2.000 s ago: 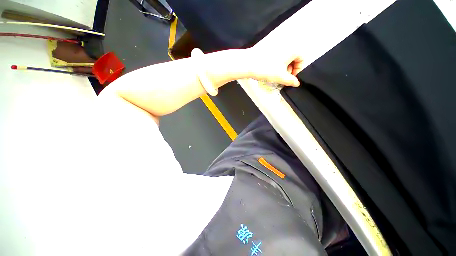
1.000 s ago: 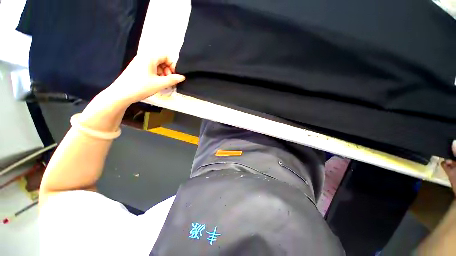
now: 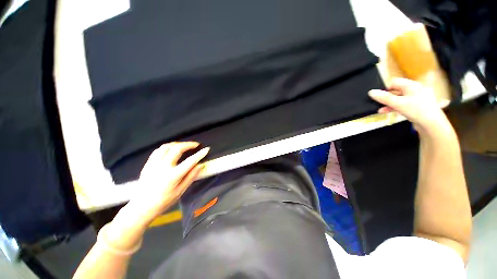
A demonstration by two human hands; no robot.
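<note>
A large black panel with a square cut-out corner (image 3: 218, 32) lies flat on the white table, directly before me. A thin, creased black sheet (image 3: 234, 98) lies across its near part in folds. My left hand (image 3: 171, 171) rests at the panel's front edge, left of its middle, fingers spread, holding nothing that I can see. My right hand (image 3: 411, 103) is at the front right corner, beside the panel, thumb and fingers apart. Whether its fingertips touch the sheet is unclear.
A thick black panel stack (image 3: 24, 120) overhangs the table at left. An orange bottle (image 3: 412, 54) lies at right, behind my right hand. Tangled black offcuts (image 3: 463, 32) are at the far right. A yellowish strip runs along the table's front edge (image 3: 305, 140). My dark apron (image 3: 256, 234) is against it.
The view has swung to the right and levelled. My left hand has left the panel's left corner and moved right along the front edge, its fingers opened. My right hand has come fully into view.
</note>
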